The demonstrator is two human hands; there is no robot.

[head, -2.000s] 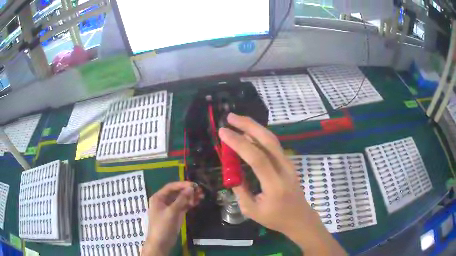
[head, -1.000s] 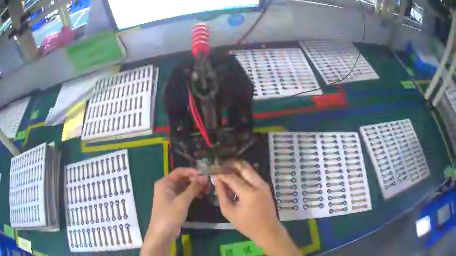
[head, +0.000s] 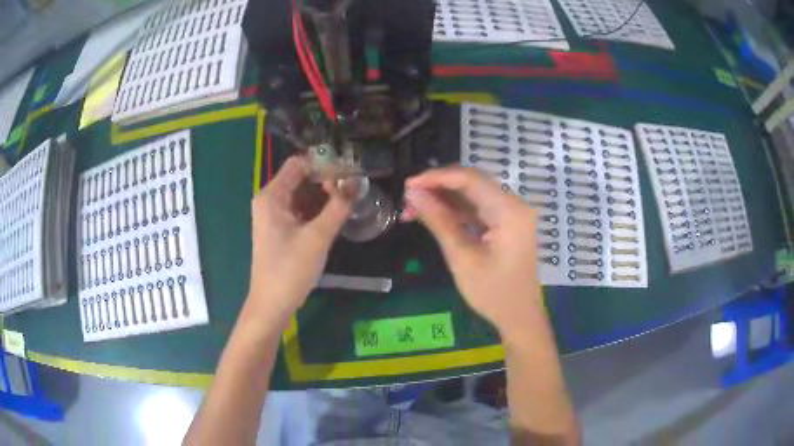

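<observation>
The black test fixture [head: 348, 104] stands at the centre with red test leads [head: 309, 65] running down it. Its shiny silver round nest [head: 369, 218] is at the front. My left hand [head: 300, 218] is at the nest's left side, fingertips pinched near its top beside the mechanism; what they hold is too blurred to tell. My right hand [head: 479, 235] is just right of the nest, thumb and fingertips together around something tiny and blurred. The clamp handle is out of the picture. A white strip [head: 355, 282] lies on the base plate's front edge.
Part trays lie left [head: 144, 235], right [head: 557, 192] and far right [head: 696, 196] of the fixture. Stacked trays stand far left [head: 35, 226] and back left [head: 180, 57]. A green label [head: 404, 334] and yellow tape [head: 392, 368] are in front.
The view has tilted down, so things sit higher. The handle went from under my right hand to raised, then out of view. My right hand has moved away from my left, to the right.
</observation>
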